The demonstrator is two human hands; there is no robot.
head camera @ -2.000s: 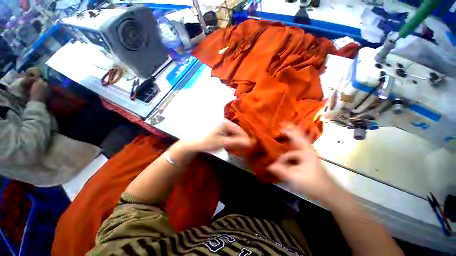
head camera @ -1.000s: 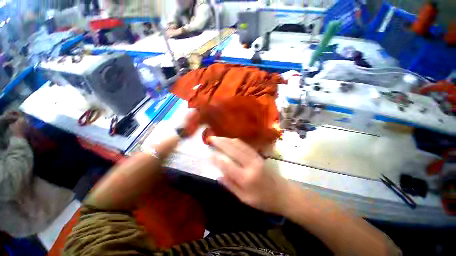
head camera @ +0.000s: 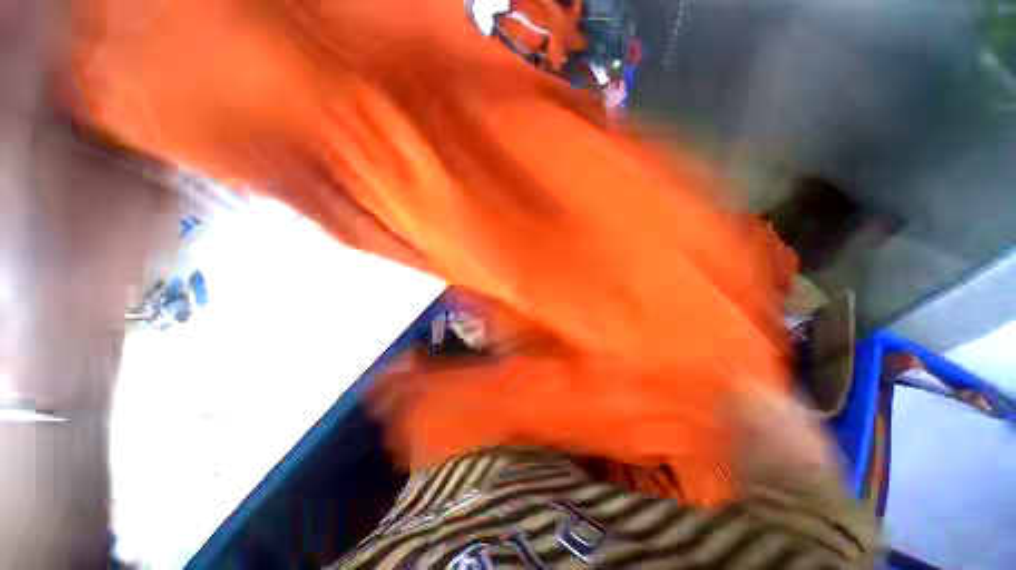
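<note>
A large rust-orange garment (head camera: 557, 212) is stretched in the air across the view, strongly blurred, from the upper left to the lower right. My left hand (head camera: 111, 200) is large and blurred near the left edge, at the garment's upper left end; its fingers do not show clearly. A thin bracelet is on that wrist. My right hand (head camera: 774, 429) is blurred at the garment's lower right end and holds it, its fingers partly hidden by the cloth. More orange cloth hangs low in front of my striped shirt.
A white table (head camera: 267, 334) with a dark blue edge lies at the left, with small blurred blue and grey items (head camera: 173, 298) on it. A blue-framed bin or rack (head camera: 863, 412) stands at the right. A brown chair-like back (head camera: 830, 351) is beside it. Orange things show at the top.
The view has swung away from the sewing machine. The orange garment is lifted off the machine table and spread between my hands, which have moved far apart.
</note>
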